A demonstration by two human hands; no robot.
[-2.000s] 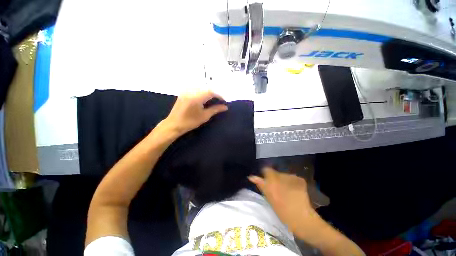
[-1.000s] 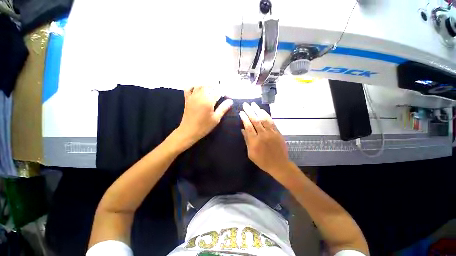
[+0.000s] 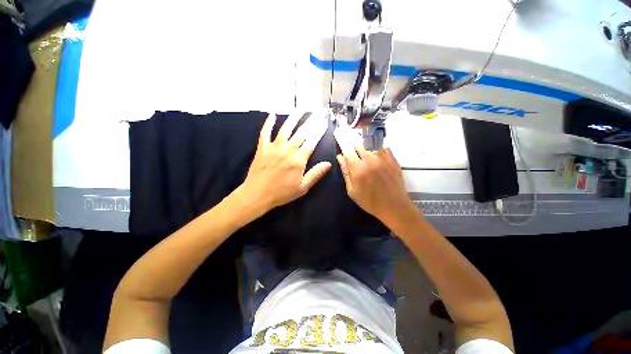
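Observation:
The black fabric piece (image 3: 200, 155) lies across the machine table and hangs over its front edge towards the lap. My left hand (image 3: 282, 168) lies flat on it with fingers spread, left of the needle area. My right hand (image 3: 373, 181) is on the fabric's right part, fingertips close to the needle area and bent onto the cloth. The white sewing machine head (image 3: 415, 66) stands above my fingertips. The needle and presser foot are hidden by glare and my fingers.
A black mobile phone (image 3: 490, 160) with a white cable lies right of the hands. The grey ruler-marked table edge (image 3: 512, 218) runs along the front. Cardboard (image 3: 36, 145) stands at the left. Small items lie at the far right. Dark cloth hangs below the table.
My right hand came up from below the table edge onto the fabric, then moved closer to the needle area. My left hand has spread flat, its fingers reaching towards the needle.

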